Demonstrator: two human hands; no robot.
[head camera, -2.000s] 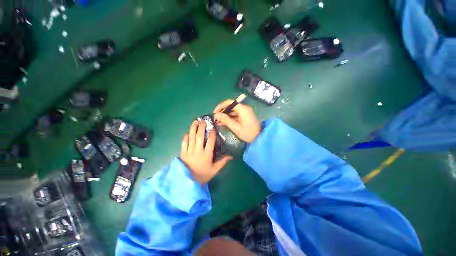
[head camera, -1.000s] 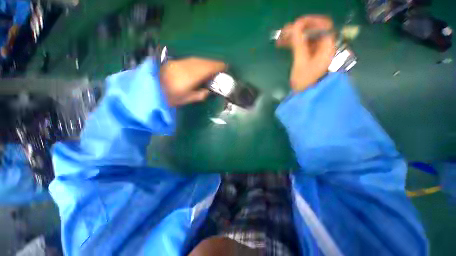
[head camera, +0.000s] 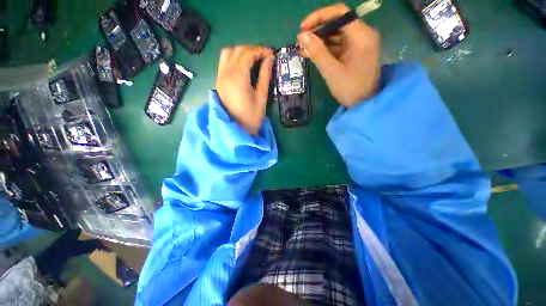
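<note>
An open phone body (head camera: 292, 89), black with a silvery and blue board, lies upright in front of me on the green bench. My left hand (head camera: 244, 83) is at its left side, thumb and fingertips touching its upper left edge. My right hand (head camera: 344, 57) grips a thin dark pen-like tool (head camera: 338, 24) with a pale back end. The tool's tip is hidden near the fingertips, at the phone's upper right end.
A phone unit (head camera: 166, 92) lies at left, with several more clustered beyond it (head camera: 143, 39). A clear tray (head camera: 129, 173) with dark parts in its pockets is at far left. Another open phone (head camera: 443, 23) lies at upper right. A blue sleeve (head camera: 531, 185) shows at the right edge.
Since one second ago, the right hand has come back beside the phone and the left hand has moved to its upper left edge. The phone now stands upright in view instead of slanting.
</note>
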